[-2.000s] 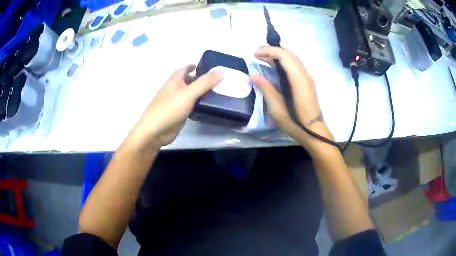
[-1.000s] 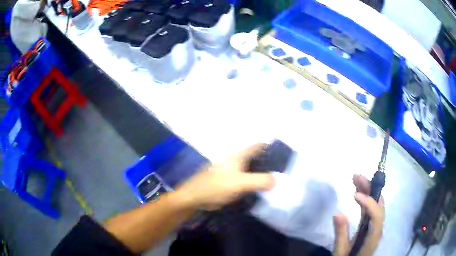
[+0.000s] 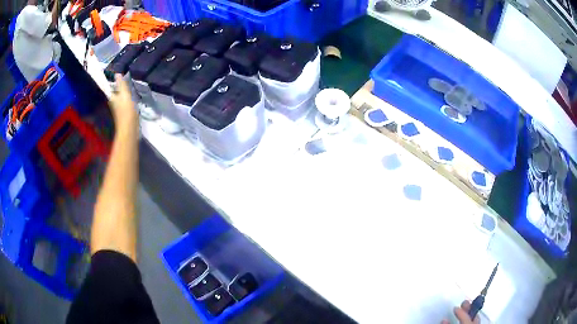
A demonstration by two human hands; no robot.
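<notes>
My left hand [image 3: 121, 100] is stretched out to the far left, at the near side of the group of black-topped units in pale sleeves [image 3: 226, 104]. Its fingertips are at the leftmost unit [image 3: 122, 60]; whether they grip it is too small and blurred to tell. My right hand [image 3: 465, 314] is at the bottom right, mostly cut off by the picture's edge. It holds the soldering iron [image 3: 479, 304], whose tip points up and right.
A white spool [image 3: 332, 104] stands right of the units. Oval panels [image 3: 445, 154] lie on a tan strip [image 3: 422, 147]. Blue bins [image 3: 452, 104] are behind it, with grey ovals. A blue crate [image 3: 231, 269] below the bench holds several black units. A person [image 3: 33, 44] is at the far left.
The view has swung left. My left hand has left the black housing's place in front of me and reached to the bagged units. The right hand still holds the iron, now lower in the picture.
</notes>
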